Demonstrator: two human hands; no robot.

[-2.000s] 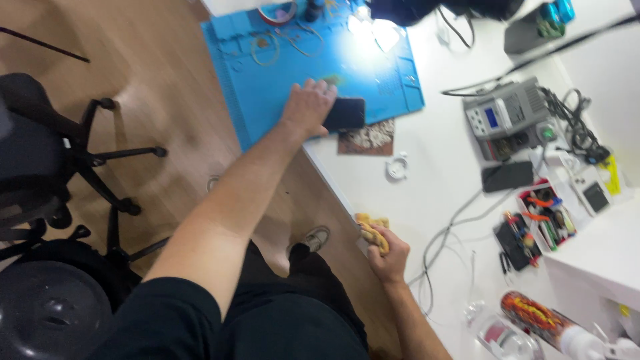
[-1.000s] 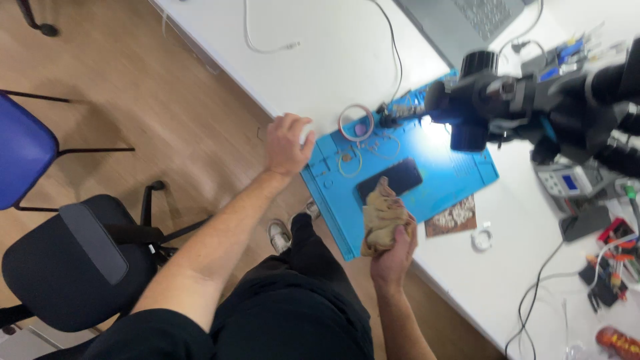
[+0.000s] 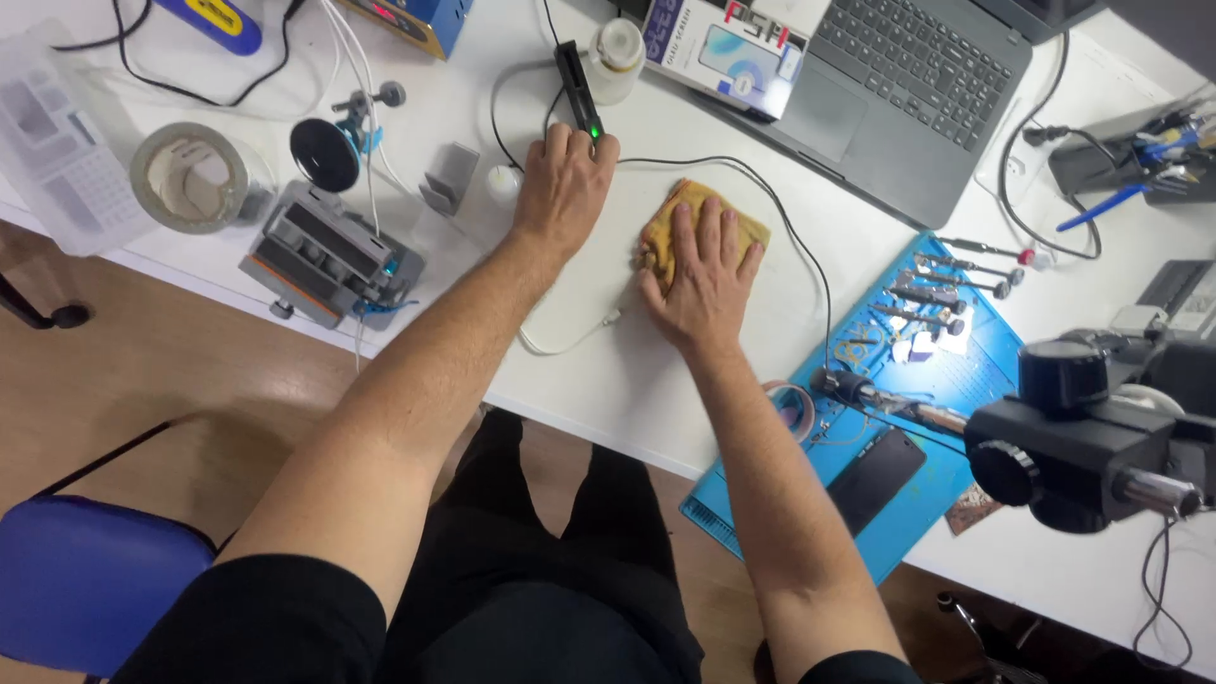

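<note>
My right hand [image 3: 706, 275] lies flat, fingers spread, on a folded yellow-brown cloth [image 3: 750, 231] that rests on the white table [image 3: 579, 380]. To its left, my left hand [image 3: 567, 185] has its fingers curled at the lower end of a slim black device [image 3: 575, 85] with a green light; the fingertips are partly hidden. A small white-capped bottle [image 3: 503, 184] stands beside my left hand. A white cable [image 3: 560, 351] lies between my forearms. Right of my right forearm, a dark phone [image 3: 876, 480] lies on a blue work mat [image 3: 936, 380].
A grey laptop [image 3: 855, 104] with a product box [image 3: 731, 57] stands behind. A microscope arm [image 3: 1073, 437] overhangs the mat, which holds screwdrivers [image 3: 959, 266]. At left are a clamping fixture [image 3: 328, 256], a tape roll [image 3: 190, 178] and a clear plastic organizer [image 3: 66, 142]. A black cable [image 3: 788, 204] curves past the cloth.
The view has shifted left along the bench. My right hand, earlier holding the bunched cloth up, now presses it onto the table. My left hand has moved from the table edge to the black device.
</note>
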